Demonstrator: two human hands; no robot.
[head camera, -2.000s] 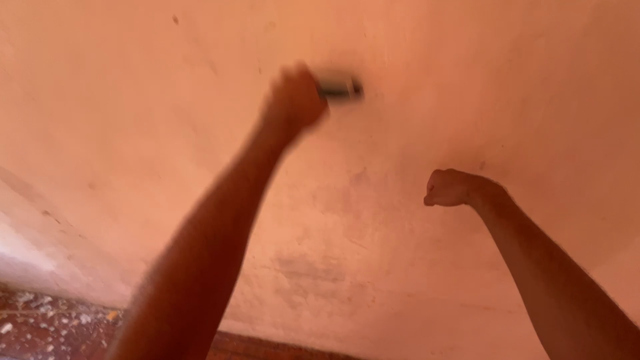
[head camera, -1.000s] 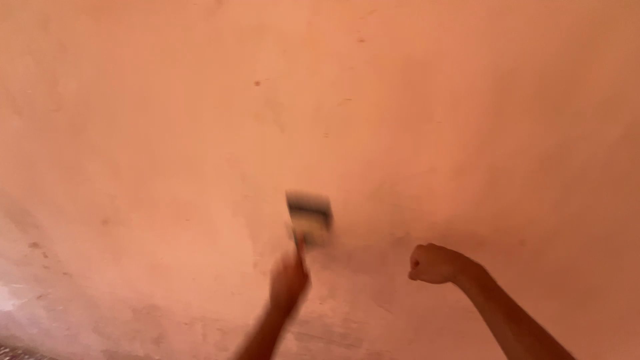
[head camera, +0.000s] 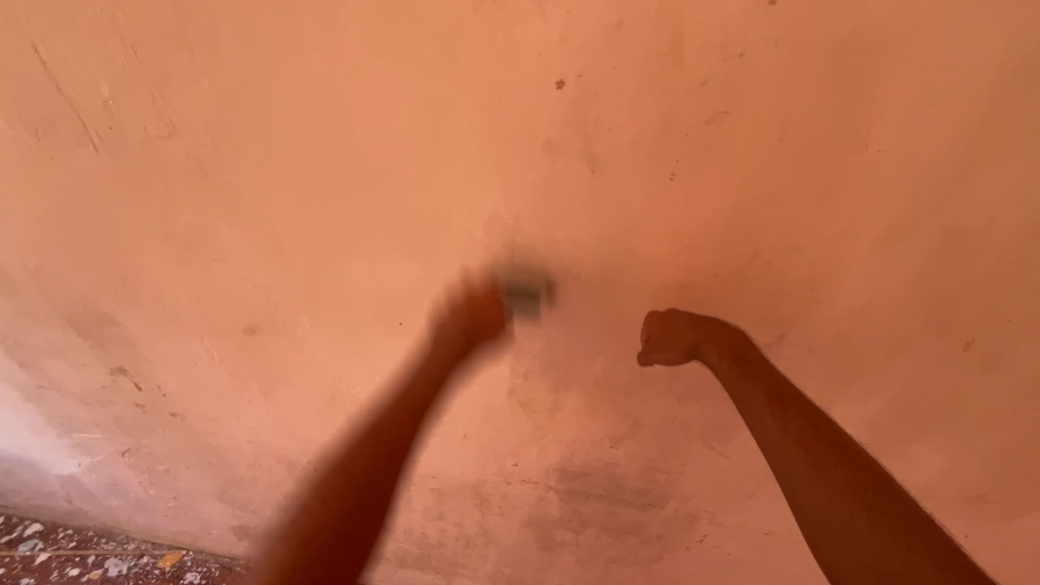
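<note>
Blurred by motion, my left hand (head camera: 475, 309) is closed on a flat hand tool (head camera: 526, 291), whose dark and pale head points right; it looks like a wide brush or scraper, though which one I cannot tell. It is in front of an orange painted wall (head camera: 366, 203), and whether it touches the surface is unclear. My right hand (head camera: 670, 337) is a closed fist to the right of the tool, near or against the wall, with nothing visible in it.
Dark stains (head camera: 609, 496) and small chips mark the lower wall. At the bottom left, a speckled dark red floor (head camera: 106, 552) meets the wall's foot.
My left hand swings the tool about: its head pointed right two seconds ago, up one second ago, and right again now. My right hand stays a fist. The view has shifted.
</note>
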